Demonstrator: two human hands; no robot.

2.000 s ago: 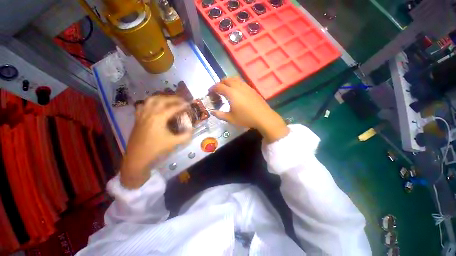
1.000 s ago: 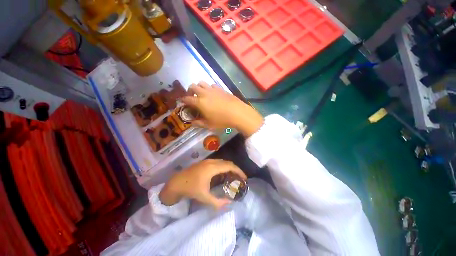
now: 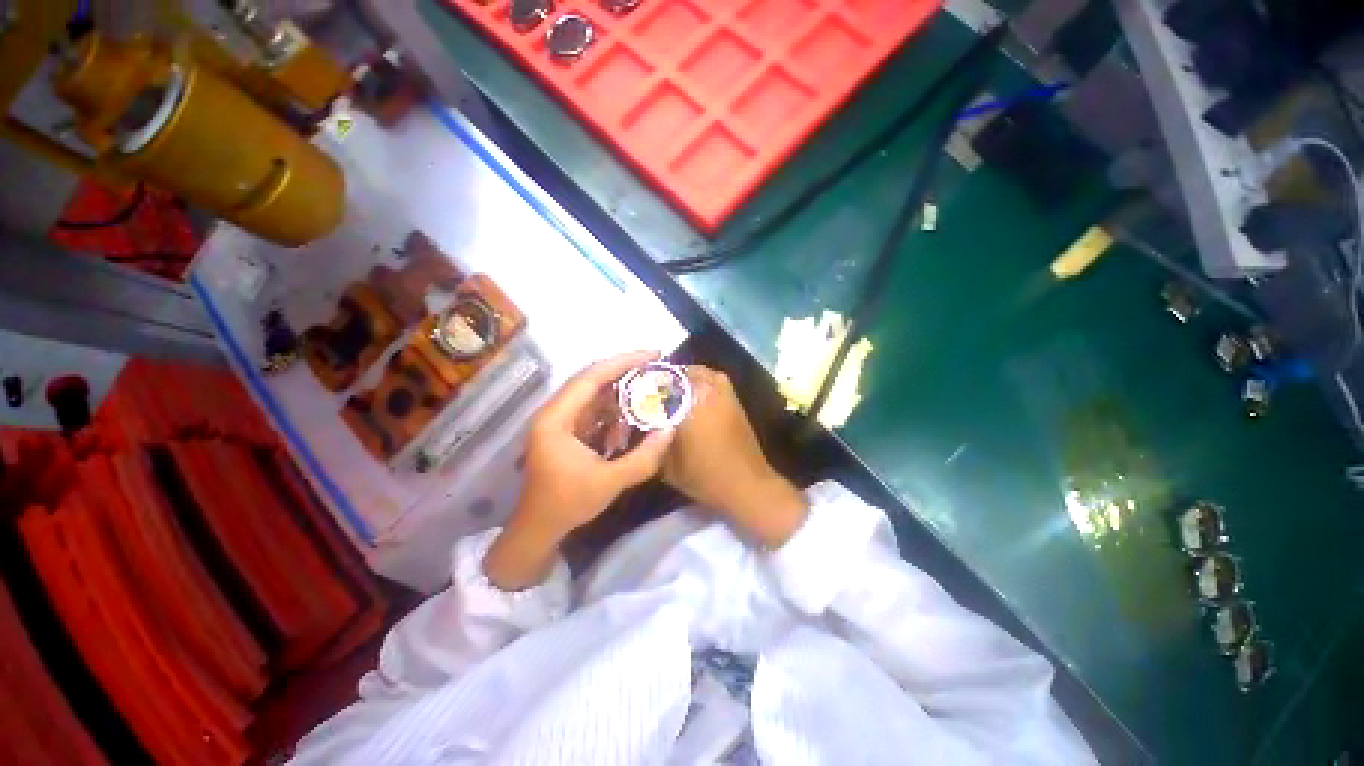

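A round metal watch case [image 3: 655, 395] with a shiny rim is held up between my hands near the machine's front edge, its pale inside facing up. My left hand [image 3: 576, 457] grips it from the left side. My right hand [image 3: 721, 449] is against its right side, with the fingers partly hidden behind it. Another watch case [image 3: 462, 328] sits in the round seat of the orange-brown press fixture [image 3: 401, 401], with no hand on it.
The yellow press cylinder [image 3: 247, 157] stands over the white machine base [image 3: 509, 202]. A red-orange tray [image 3: 718, 83] lies at the top. Black cable [image 3: 808, 225] crosses the green bench [image 3: 972, 404]. Several watch cases [image 3: 1216, 579] form a row at right. Stacked trays [image 3: 150, 569] stand at left.
My right hand has left the case in the fixture and come to the held case. My left hand has raised that case from near my lap. The view has shifted right.
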